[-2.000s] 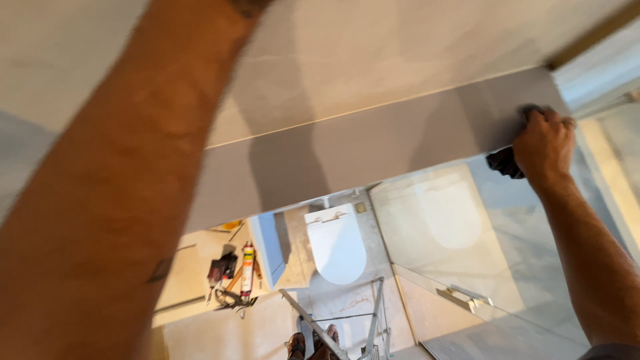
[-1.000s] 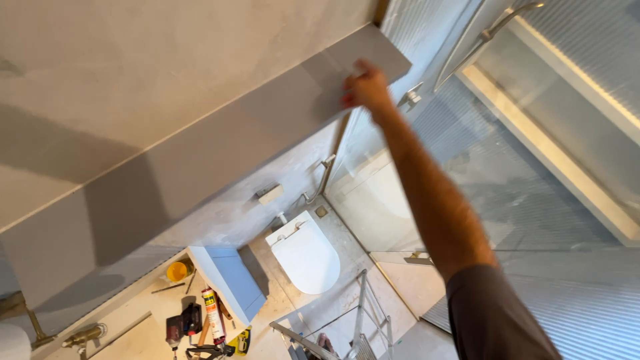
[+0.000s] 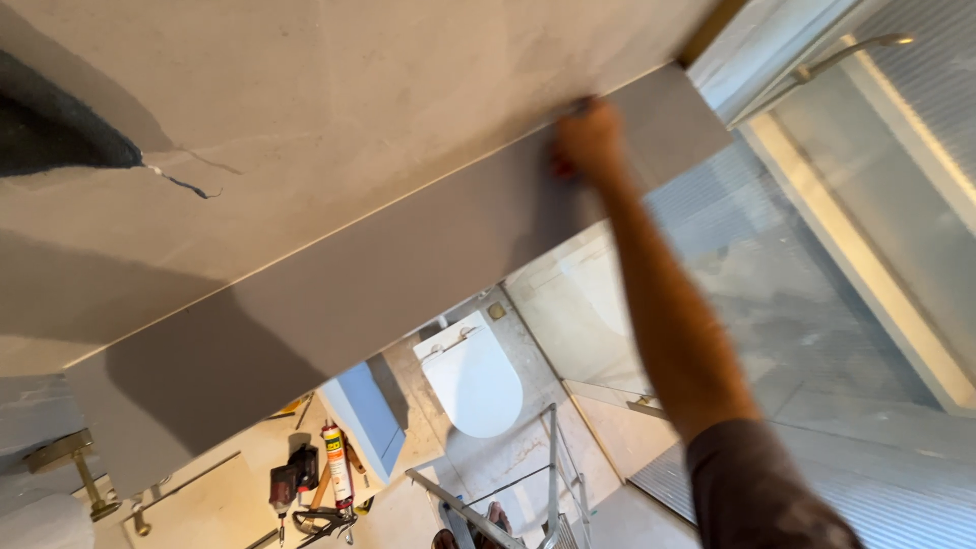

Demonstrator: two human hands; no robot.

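Note:
A long grey panel runs diagonally along the plastered wall, with a thin pale line where the two meet. My right hand is on the panel's right part, close to that line. Its fingers are curled and blurred, and a small dark thing shows at the fingertips; what it is cannot be made out. My left hand is outside the view. Below the panel, a sealant cartridge, a cordless drill driver and a black caulking gun lie on a pale countertop.
Far below stand a white toilet and a metal stepladder, with feet near it. Ribbed glass and a brass shower fitting are at the right. A brass fixture sits lower left. The wall has a dark, rough-edged opening.
My right hand has moved from the panel's outer part near its right end to its wall-side edge. The left arm, seen two seconds ago, is out of view. The view has shifted and turned.

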